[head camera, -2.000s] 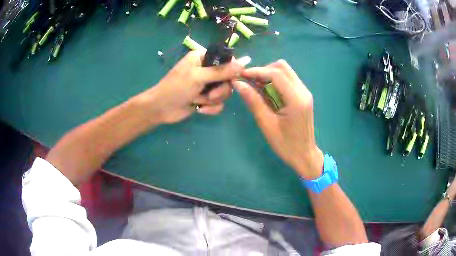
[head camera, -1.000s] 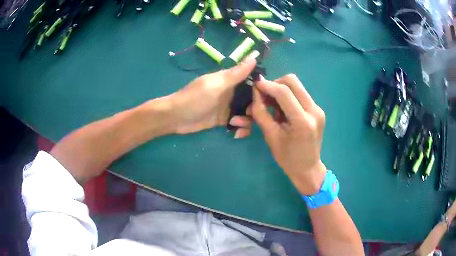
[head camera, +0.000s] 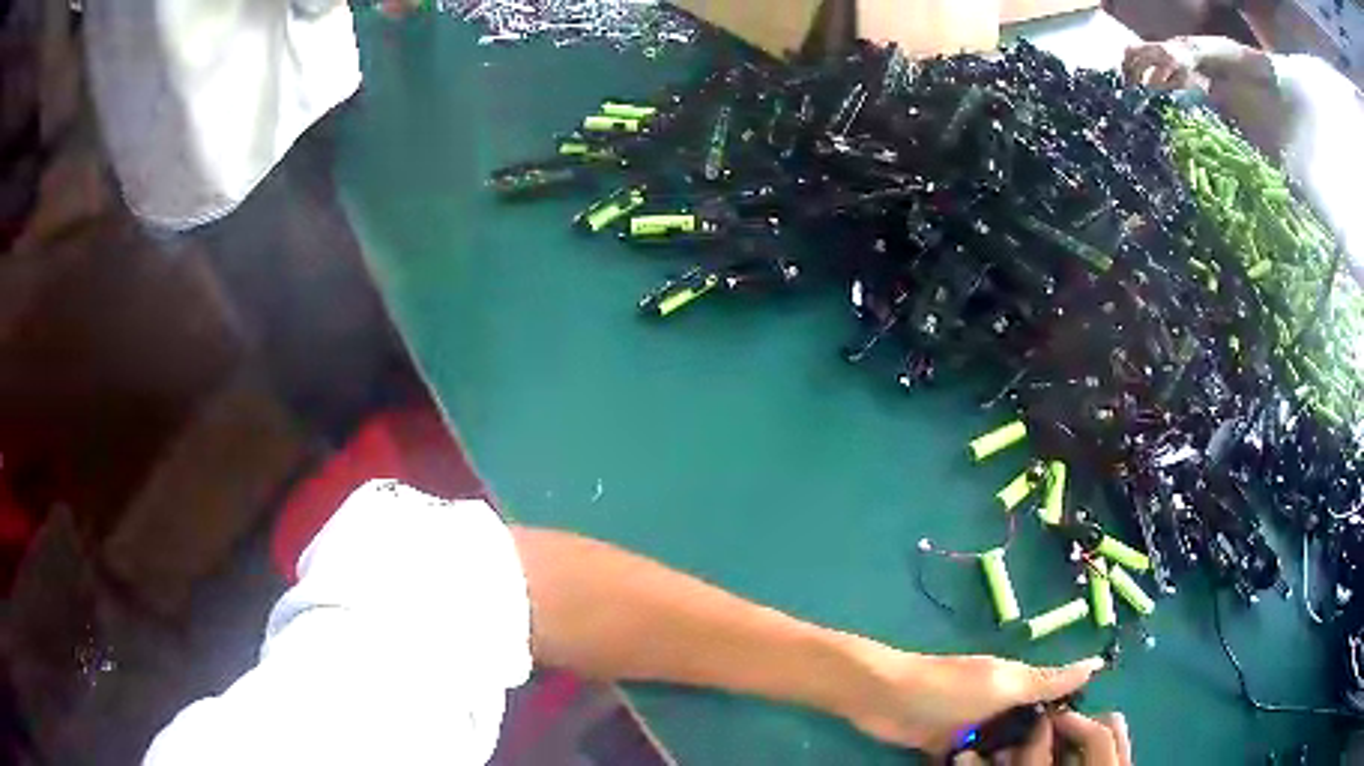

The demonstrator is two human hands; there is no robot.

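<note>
My left hand [head camera: 980,700] is at the bottom right and holds a black device housing [head camera: 1005,735] with a small blue light at one end. The fingers of my right hand [head camera: 1092,736] touch the housing and are cut off by the bottom edge, so most of that hand is hidden. Just beyond the hands lie several loose lime-green cells [head camera: 999,585] with thin red and black leads and tiny white plugs. Whether a cell is inside the held housing cannot be seen.
A large black heap of housings [head camera: 987,195] fills the upper right, with a green cell pile [head camera: 1264,240] behind it. Units with green cells [head camera: 663,226] lie at its left. Cardboard boxes [head camera: 928,23] stand at the back. Another person's hand [head camera: 1159,63] and a white garment [head camera: 225,105] show.
The view has swung left, bringing the large heap into sight and shifting my hands to the bottom right. The blue wristband has left the picture. A blue light now shows on the held housing.
</note>
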